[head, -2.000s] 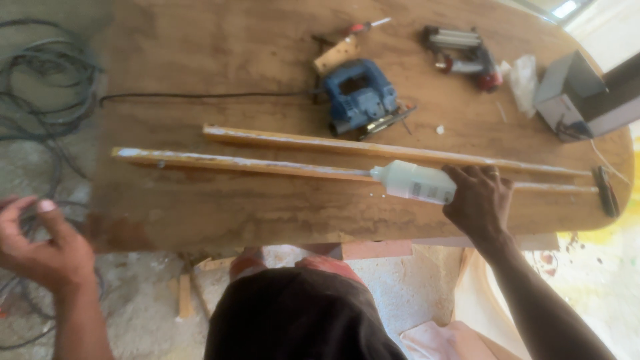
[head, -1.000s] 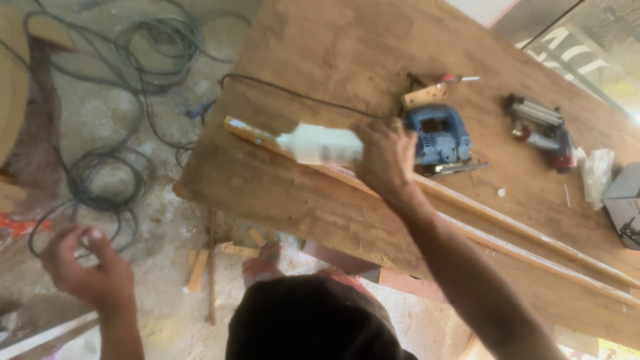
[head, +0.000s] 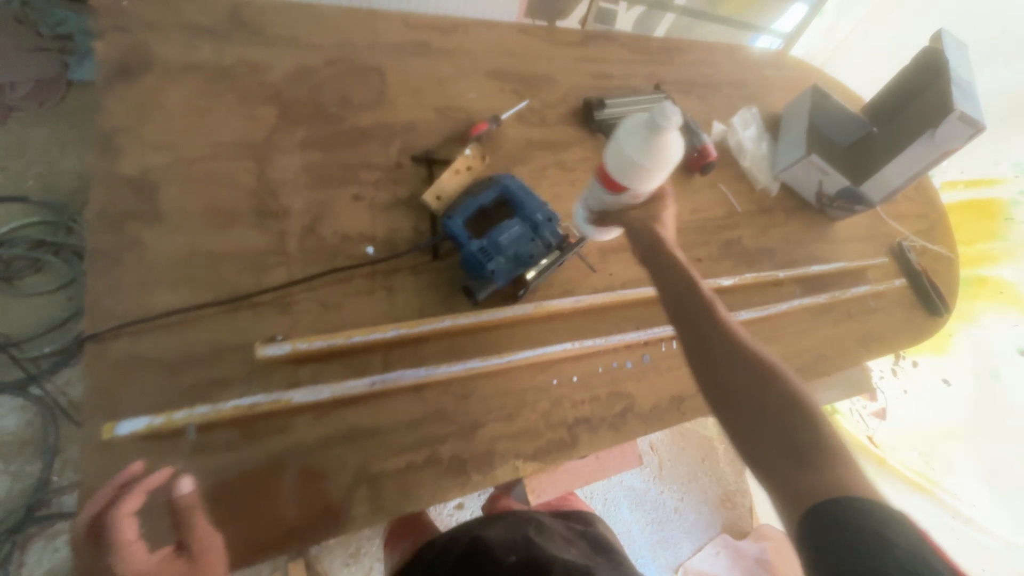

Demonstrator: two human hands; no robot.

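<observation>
My right hand grips a white plastic glue bottle with a red band, raised over the wooden table beyond the strips. Two long narrow wooden strips lie side by side, the farther strip and the nearer strip, each with a white glue line along its top. White drops dot the table beside the nearer one. At the lower left my left hand is empty, fingers apart, near the table's front edge. A blue jigsaw rests beyond the strips, left of the bottle.
A drilled wood piece and a red-handled screwdriver lie behind the jigsaw. A nail gun, a plastic bag and an open cardboard box stand farther right. A dark-handled tool lies at the right end; coiled cable is on the floor.
My right hand has lifted the bottle away from the strips and tilted it, base end up and away. The nearer strip's left end now lies farther from the other strip. The view has swung right.
</observation>
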